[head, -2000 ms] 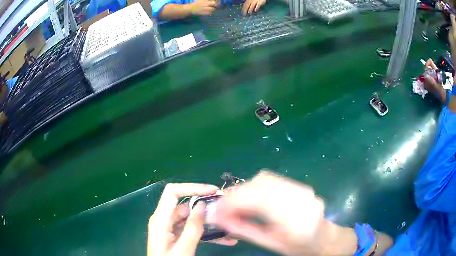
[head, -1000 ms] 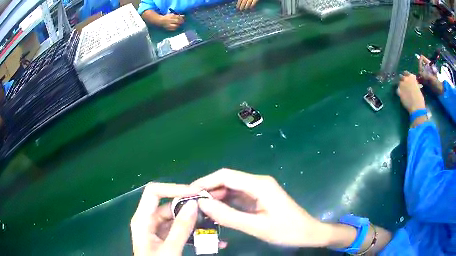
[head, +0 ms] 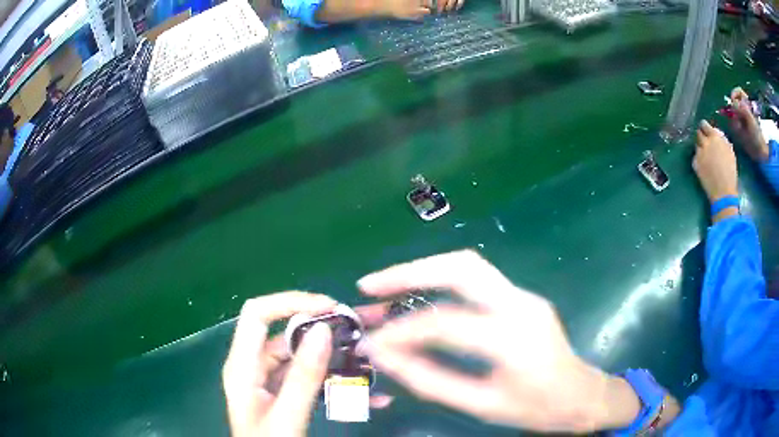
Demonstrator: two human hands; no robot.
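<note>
A silver-rimmed watch case [head: 343, 329] with a dark inside is held near the bottom centre. My left hand [head: 278, 363] grips it, thumb pressed on its dark inside. A silver-white block with a yellow edge [head: 348, 399] hangs below the case. My right hand [head: 487, 350] is blurred, at the right of the case, its fingers spread apart; a fingertip is close to the case's right side, and contact is unclear. A thin wire-like piece with a dark end [head: 412, 305] shows between the hands. A blue band is on my right wrist.
Part-assembled units lie on the green surface at the centre [head: 428, 199], right [head: 653, 172] and far right [head: 650, 87]. A grey post [head: 690, 72] stands at right. Black trays [head: 81, 162] and white trays [head: 209, 72] are stacked upper left. A neighbour's hands and blue sleeve [head: 735, 290] are at right.
My right hand has opened and moved slightly right from the case; a second ago its fingers were on the rim. My left hand still holds the case. The hanging block has shifted slightly.
</note>
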